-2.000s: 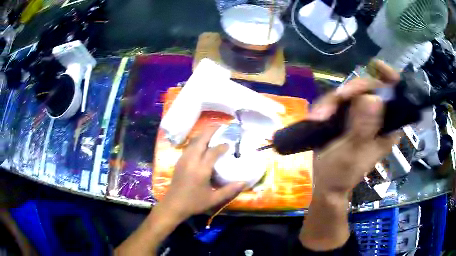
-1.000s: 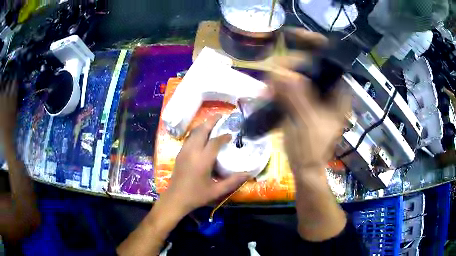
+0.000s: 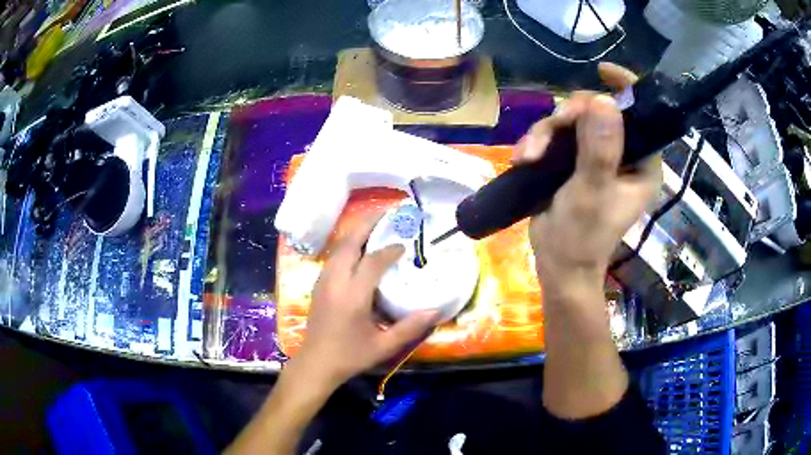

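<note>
A white camera housing with an L-shaped bracket arm (image 3: pixel 342 164) lies on the orange work mat (image 3: pixel 511 307). Its round cup (image 3: pixel 431 289) faces up, with a small grey disc (image 3: pixel 405 221) and dark wires inside. My left hand (image 3: pixel 347 302) grips the cup from the left, thumb at its lower edge. My right hand (image 3: pixel 591 191) holds a black electric screwdriver (image 3: pixel 520 191), tilted down to the left. Its tip is over the cup, near the wires; whether it touches anything is unclear. A thin yellow lead (image 3: pixel 397 366) hangs from the mat's front edge.
A dark pot with white contents (image 3: pixel 427 75) and an upright stick stands on a tan board (image 3: pixel 354 78) behind. Another white housing with a black round head (image 3: pixel 111 195) lies left. Silver-white boxes (image 3: pixel 689 240) with a black cable stand right. A blue crate (image 3: pixel 689 391) is below.
The screwdriver moved in over the cup a second ago, then back right, its tip now visible. My left hand keeps its hold. A person's arm at the left edge has gone from view.
</note>
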